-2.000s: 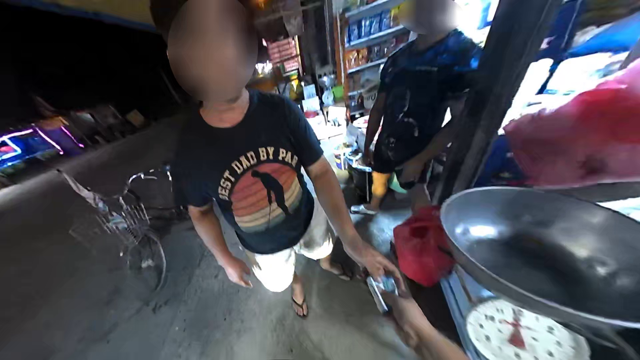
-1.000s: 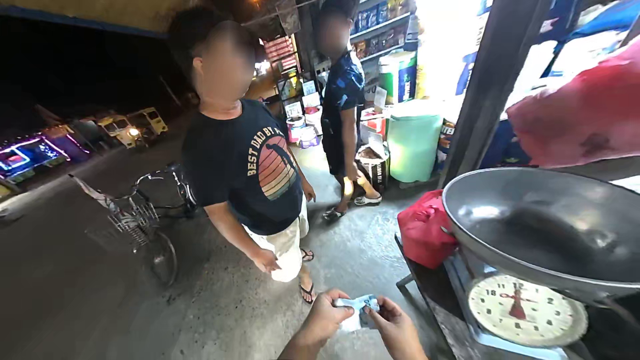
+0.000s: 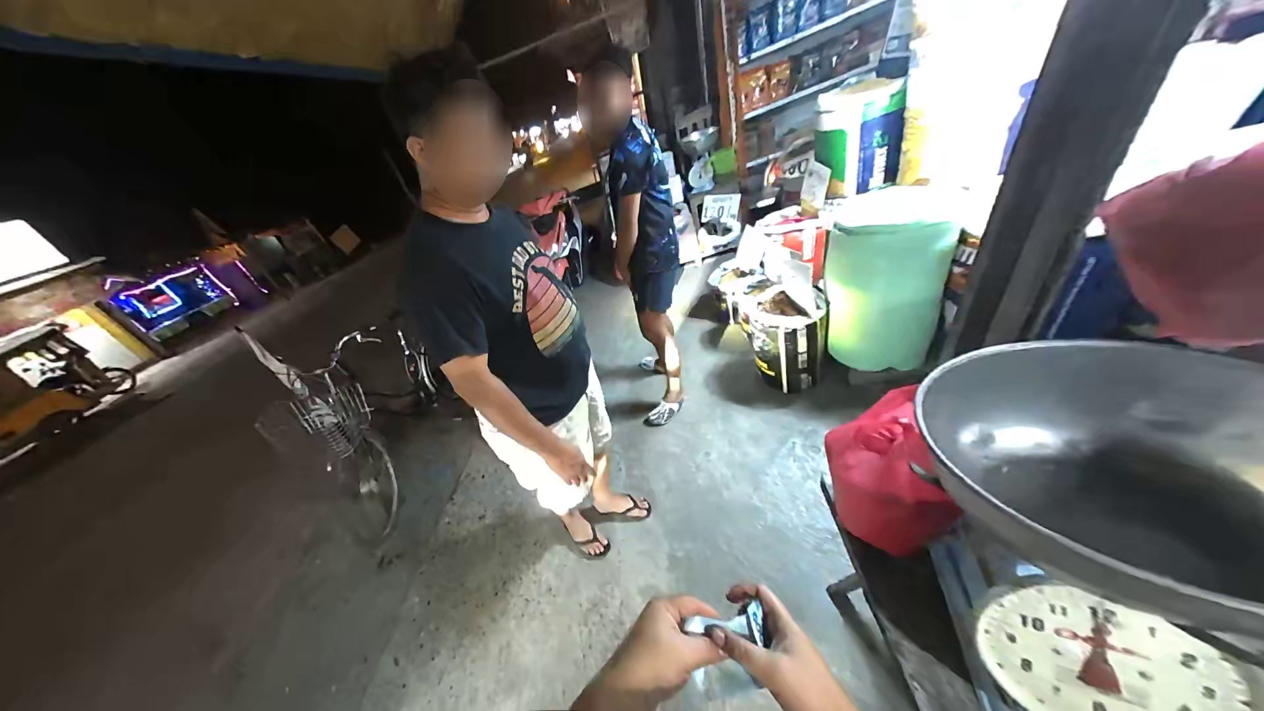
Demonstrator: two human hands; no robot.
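Note:
Low in the centre of the head view, my left hand (image 3: 664, 642) and my right hand (image 3: 775, 647) meet around a small folded light-blue paper, which looks like a banknote (image 3: 729, 624). Both hands pinch it between thumb and fingers, and part of it is hidden by them. To the right of my hands is a dial scale (image 3: 1096, 652) with a wide metal pan (image 3: 1106, 464) on top. A tied red plastic bag (image 3: 889, 474) rests beside the pan on a dark bench.
A person in a dark T-shirt (image 3: 494, 296) stands in front on the concrete floor; another (image 3: 647, 207) stands farther back. A bicycle (image 3: 346, 425) is at the left. A green drum (image 3: 889, 281), open sacks (image 3: 785, 336) and stocked shelves are at the back right, behind a dark post (image 3: 1076, 168).
Two seconds ago the nearer person's hand met my hand at the light-blue paper. That hand has since drawn back, and both my hands now hold the paper, more folded than one second ago.

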